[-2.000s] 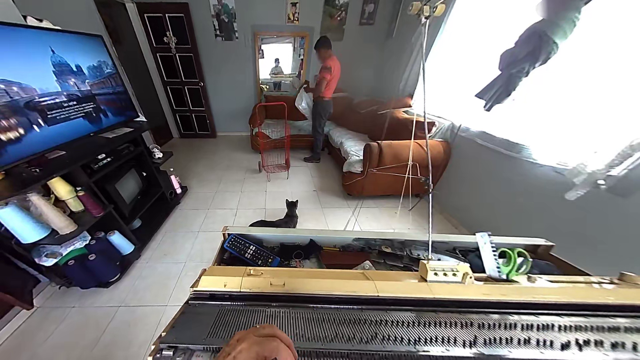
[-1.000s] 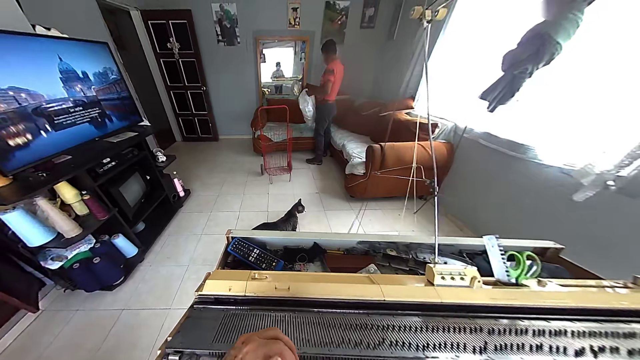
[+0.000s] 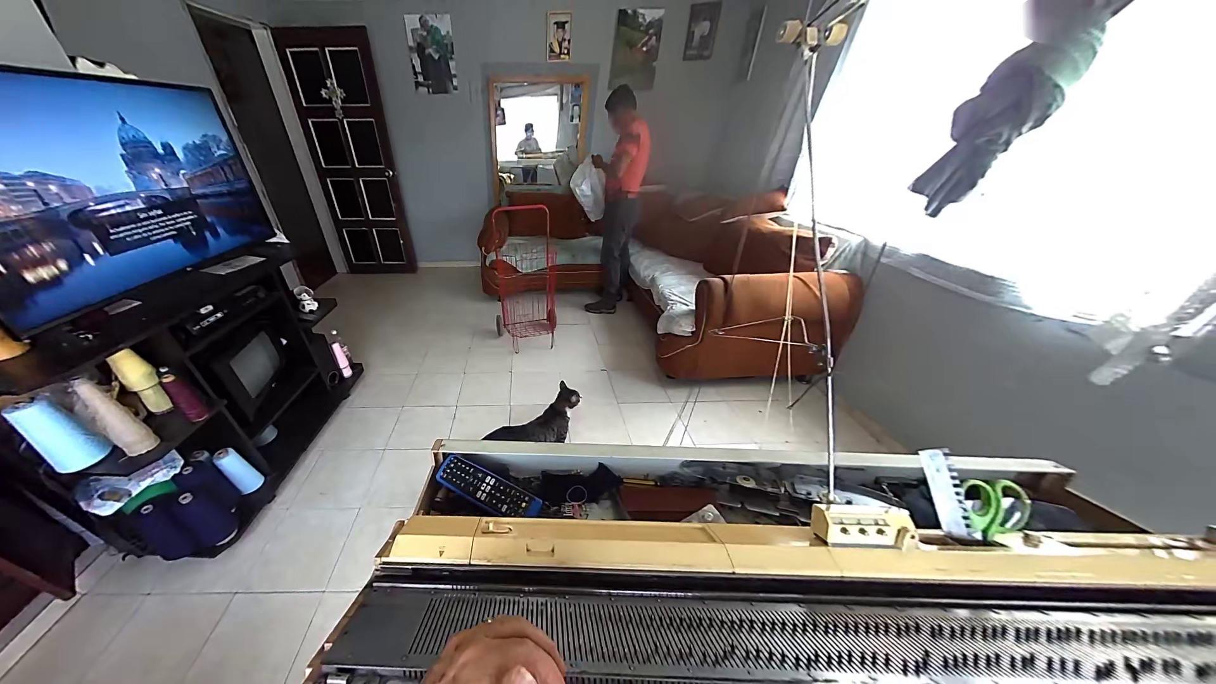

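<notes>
One of my hands, apparently my left hand [image 3: 496,652], shows at the bottom edge over the left part of the knitting machine's needle bed [image 3: 589,632]. Its fingers are mostly cut off by the frame, so what it holds cannot be told. My other hand is out of view. A cream rail [image 3: 627,551] runs behind the needle bed. On it stands a cream yarn tension unit [image 3: 863,525] with a tall metal rod [image 3: 825,313]. Behind lies an open tray [image 3: 760,454] with a remote control [image 3: 489,485], green-handled scissors [image 3: 995,508] and a white ruler [image 3: 943,492].
A black cat [image 3: 543,419] is on the tiled floor behind the tray. Farther back are a red wire cart [image 3: 527,309], brown sofas [image 3: 769,313] and a person [image 3: 622,190] with a white bag. Yarn cones [image 3: 57,437] fill a black shelf unit [image 3: 285,399] at left.
The cat has raised its body and turned its head to the right since the earliest frame. My visible hand stays in about the same place.
</notes>
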